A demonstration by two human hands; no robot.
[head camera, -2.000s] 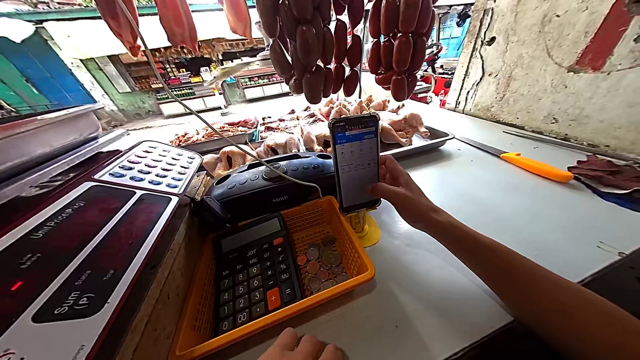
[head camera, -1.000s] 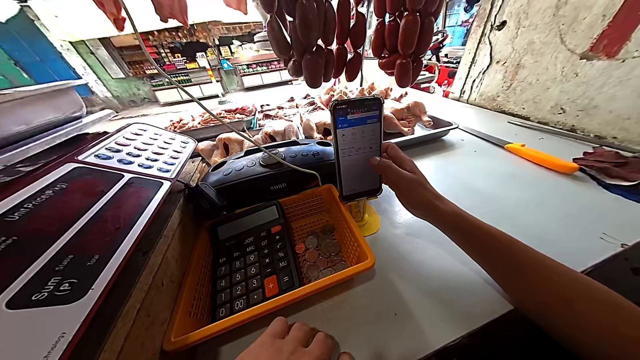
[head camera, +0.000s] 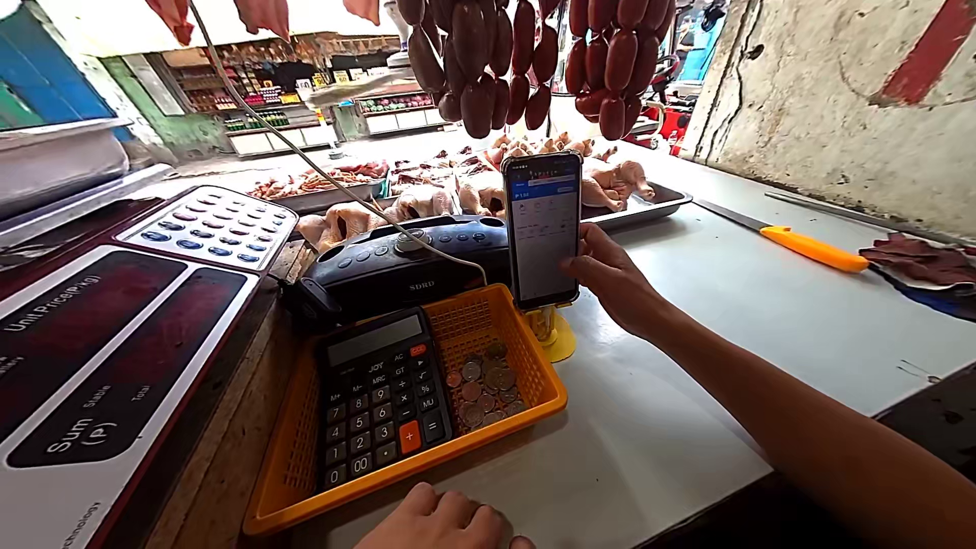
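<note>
My right hand is at the right edge of a smartphone, its thumb at the lit screen and its other fingers partly hidden behind. The phone stands upright above a yellow round-based stand. My left hand rests low at the bottom edge, on or just above the counter, partly cut off; I see nothing in it. Just ahead of it is an orange plastic basket with a black desk calculator and several coins. A black speaker-like device stands behind the basket.
A digital scale stands at left. Raw chickens lie behind the black device, some on a metal tray. Sausage links hang overhead. An orange-handled knife lies on the counter at right, near a dark cloth-like heap and the wall.
My left hand has shifted slightly since the first frame, showing more of its back. My right hand stays at the phone's right side.
</note>
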